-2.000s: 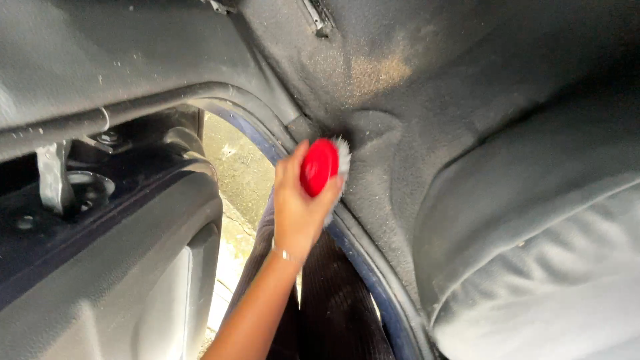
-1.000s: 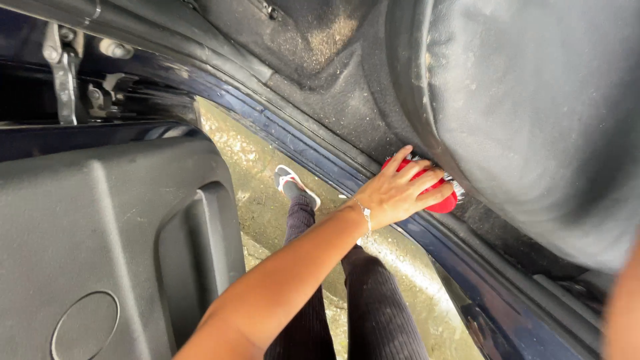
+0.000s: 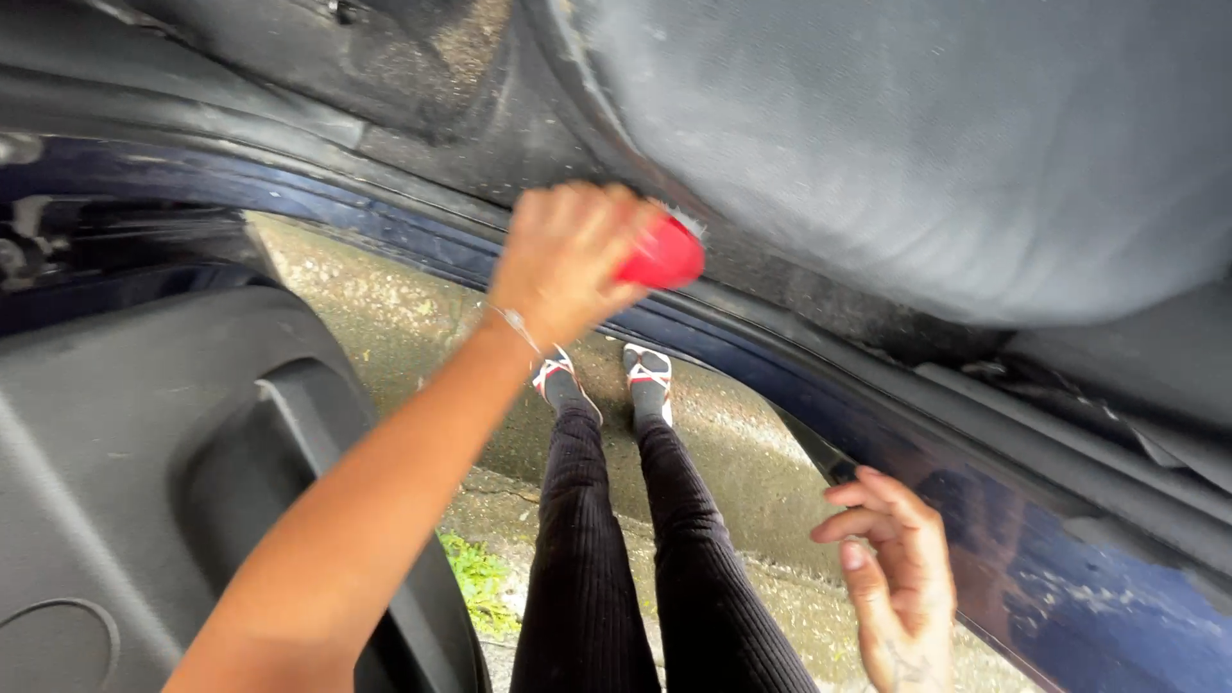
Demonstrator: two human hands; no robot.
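My left hand [image 3: 568,252] reaches in from the lower left, closed around a red scrub brush [image 3: 666,255] with pale bristles. The bristles face the dark floor carpet [image 3: 491,159] of a car, between the seat's side and the door sill [image 3: 741,332]; whether they touch the carpet is hidden. Lower right, my right hand [image 3: 895,568] is raised beside the dark blue sill, fingers apart and slightly curled, holding nothing. The grey car seat [image 3: 866,144] fills the upper right.
The open car door [image 3: 125,433], with its moulded pull, stands at left. Light brown debris [image 3: 472,48] lies on the carpet at the top. My legs [image 3: 597,558] and strapped sandals [image 3: 648,371] are below, on rough concrete [image 3: 385,318] beside a small green plant [image 3: 481,582].
My left hand keeps hold of the brush, which was farther forward in the footwell two seconds ago and is now beside the seat. My right hand has come plainly into view.
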